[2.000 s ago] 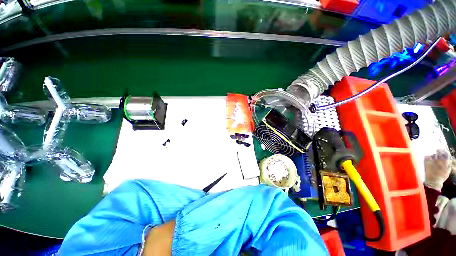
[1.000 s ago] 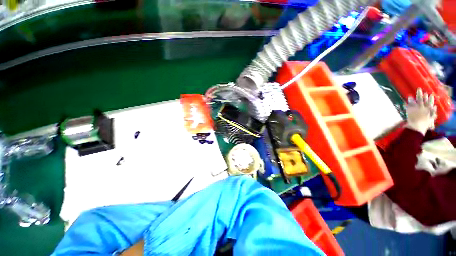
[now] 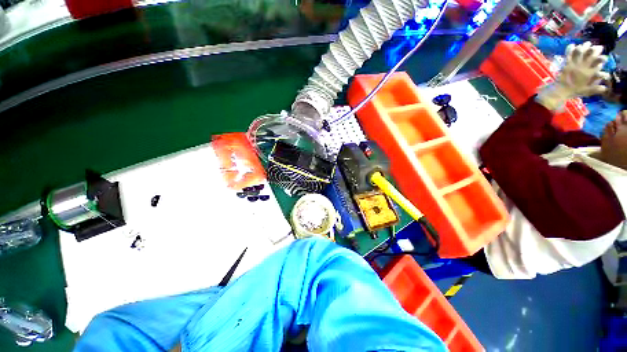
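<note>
Neither of my hands shows; only my blue sleeves fill the bottom centre, crossed in front of my body. Nearest is the white sheet (image 3: pixel 185 213) on the green bench. A dark pointed tool, perhaps tweezers (image 3: pixel 234 267), lies at its front edge, partly hidden by a sleeve. Small black parts (image 3: pixel 253 193) lie beside the red plastic bag (image 3: pixel 237 161), and a few other dark bits lie on the sheet. The solder reel (image 3: pixel 72 206) stands at the sheet's back left. The round cream dish (image 3: pixel 313 216) holds small bits. Clear figures (image 3: pixel 26 323) are cut off at the left edge.
The yellow-handled soldering iron (image 3: pixel 402 197) rests in its stand behind the sponge tray (image 3: pixel 376 210). A long orange-red divided bin (image 3: pixel 430 161) stands right of it. The grey hose (image 3: pixel 344 58) hangs above. A person in dark red sleeves (image 3: pixel 550 185) sits at the right.
The view has swung right, so the bench things shift left in the picture and more of the neighbouring person shows. That person's gloved hand is now raised. My sleeves remain crossed.
</note>
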